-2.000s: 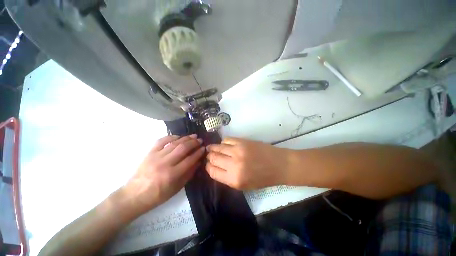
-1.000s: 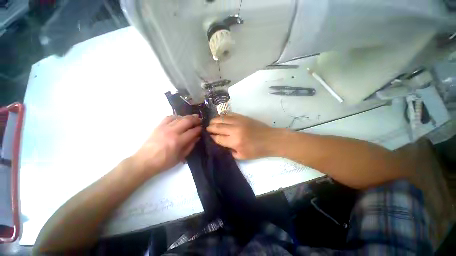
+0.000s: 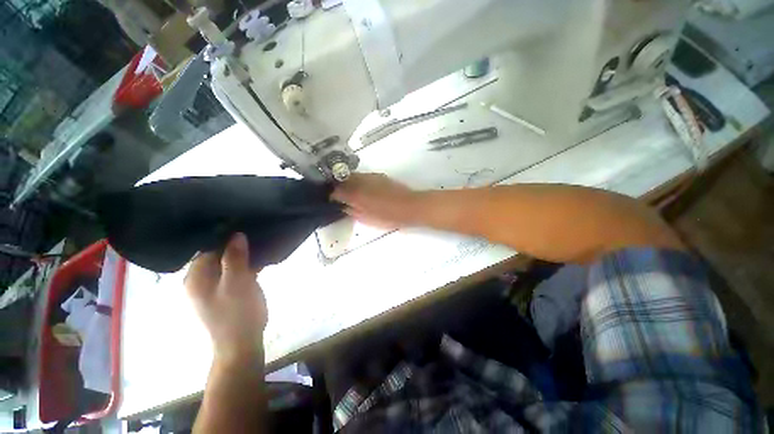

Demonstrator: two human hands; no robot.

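Note:
The dark fabric piece (image 3: 195, 212) lies spread leftward from the presser foot area, its wide end over the table's left part. My left hand (image 3: 227, 288) holds its lower edge between thumb and fingers. My right hand (image 3: 378, 202) presses or grips its narrow end beside the small ribbed cream knob (image 3: 341, 171); the fingertips are partly hidden. The sewing machine (image 3: 475, 51) stands behind, with the tension dial (image 3: 293, 95) on its face. The presser foot and needle are too small to make out.
Thread snips (image 3: 463, 139), a white stick (image 3: 518, 119) and a thin dark tool (image 3: 416, 121) lie right of the needle. Scissors (image 3: 698, 106) with pale tape lie at the far right. A red basket (image 3: 116, 339) with pale pieces stands at the left. The table's front edge is near the lap.
The fabric, earlier hanging toward the lap, now spreads to the left. My left hand has moved left and down from the needle area with its edge. My right hand stays near the foot. The view has widened.

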